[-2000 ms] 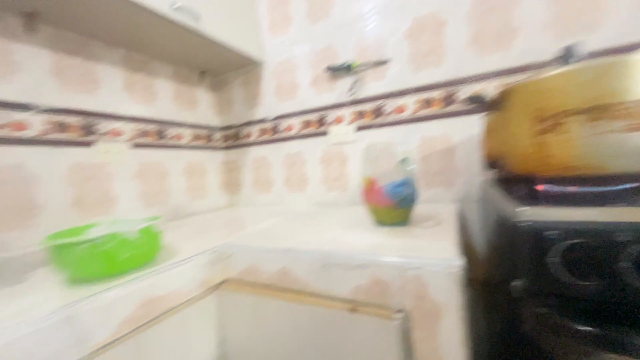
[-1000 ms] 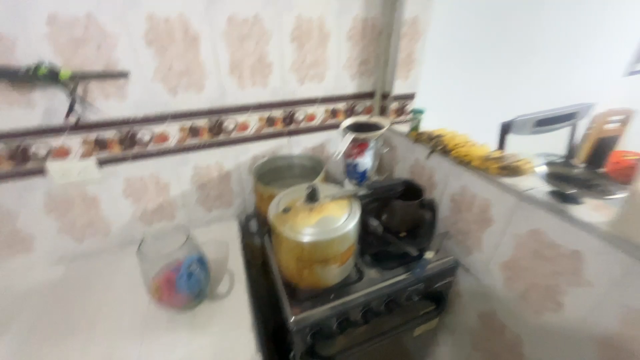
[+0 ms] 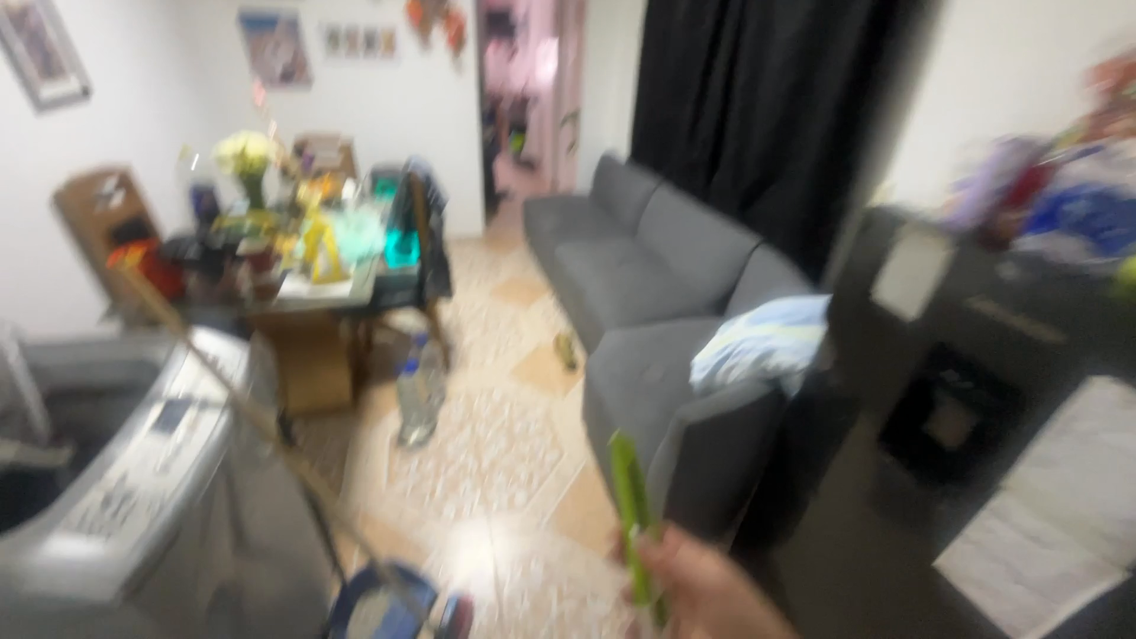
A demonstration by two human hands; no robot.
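Observation:
My right hand (image 3: 701, 577) comes in from the bottom edge, right of the middle, with its fingers closed round a slim green object (image 3: 632, 506). This object points upward; blur hides whether it is a peeler, a knife or something else. Behind it stands the arm of a grey sofa (image 3: 710, 444). My left hand is out of the frame.
A washing machine (image 3: 133, 479) stands at the left, with a long wooden stick (image 3: 257, 417) across it. Plastic bottles (image 3: 415, 399) stand on the tiled floor near a cluttered table (image 3: 333, 293). A dark fridge-like cabinet (image 3: 852, 461) with papers rises at the right.
The view has swung from the kitchen counter and stove to the living area. My right hand with the green object has come into view.

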